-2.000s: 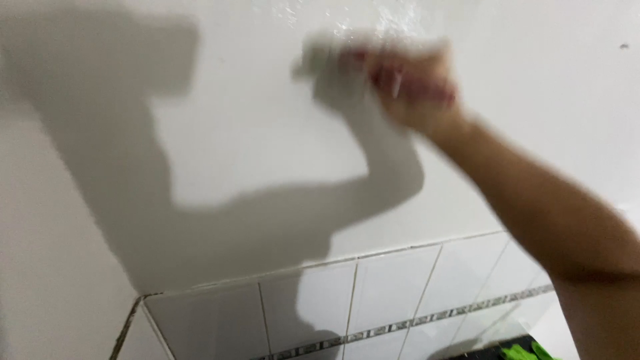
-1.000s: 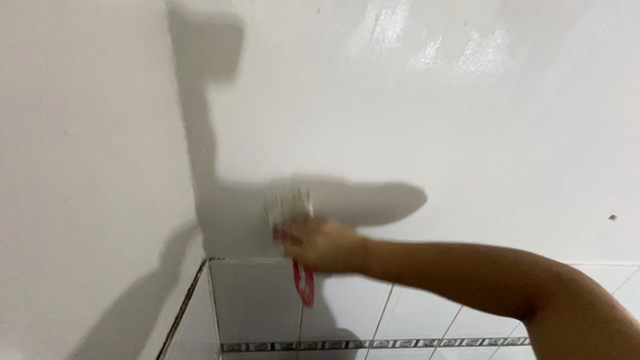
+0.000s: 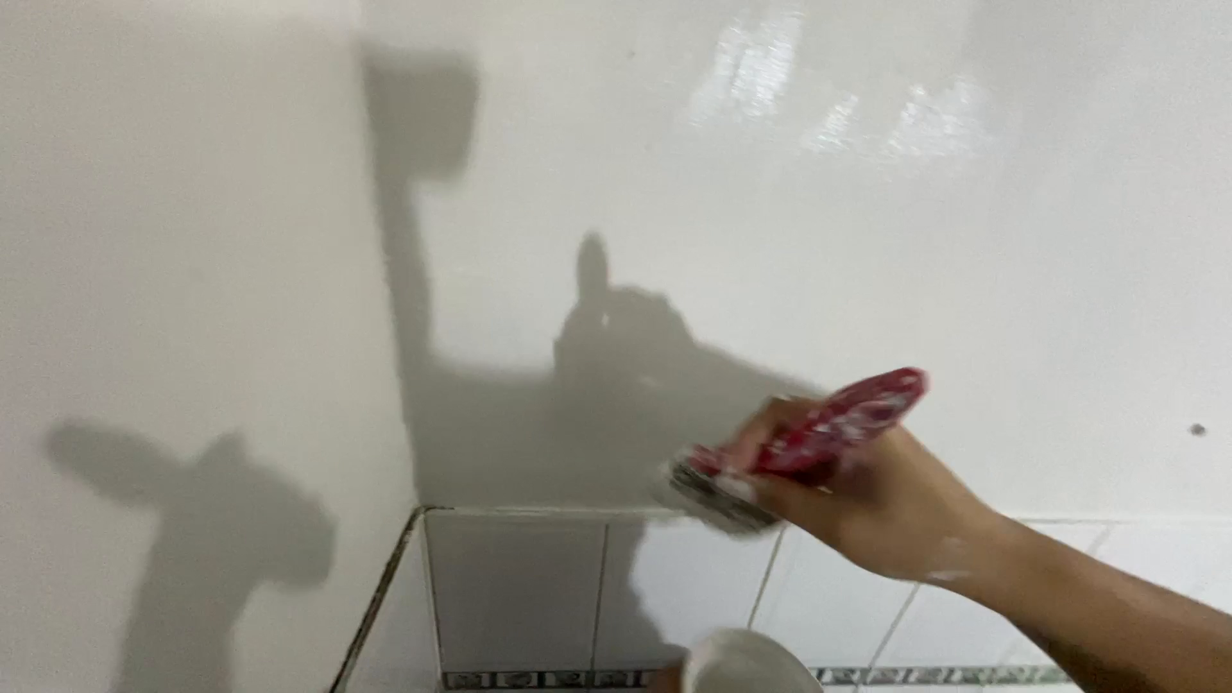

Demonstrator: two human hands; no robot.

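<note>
A paintbrush with a red, paint-smeared handle [image 3: 847,423] is gripped in my right hand [image 3: 866,491]. Its bristle end points down and left, over the top edge of the white wall tiles [image 3: 703,577]; whether it touches the wall cannot be told. White smears mark the right wrist. Below the brush, a white cup or small container [image 3: 746,664] rises from the bottom edge. At its left rim a small part of my left hand [image 3: 666,678] shows, apparently holding it; the rest is out of view. Behind the brush stands the white painted wall [image 3: 818,260], with shiny patches high up.
Another pale wall [image 3: 192,289] meets the painted one at a corner on the left. A patterned border strip [image 3: 520,680] runs along the tiles. A dark spot [image 3: 1197,429] marks the wall at the right. Shadows fall on both walls.
My right hand has moved right, away from near the corner, and the brush handle now points up and right instead of down. The white container and part of my left hand have come into view.
</note>
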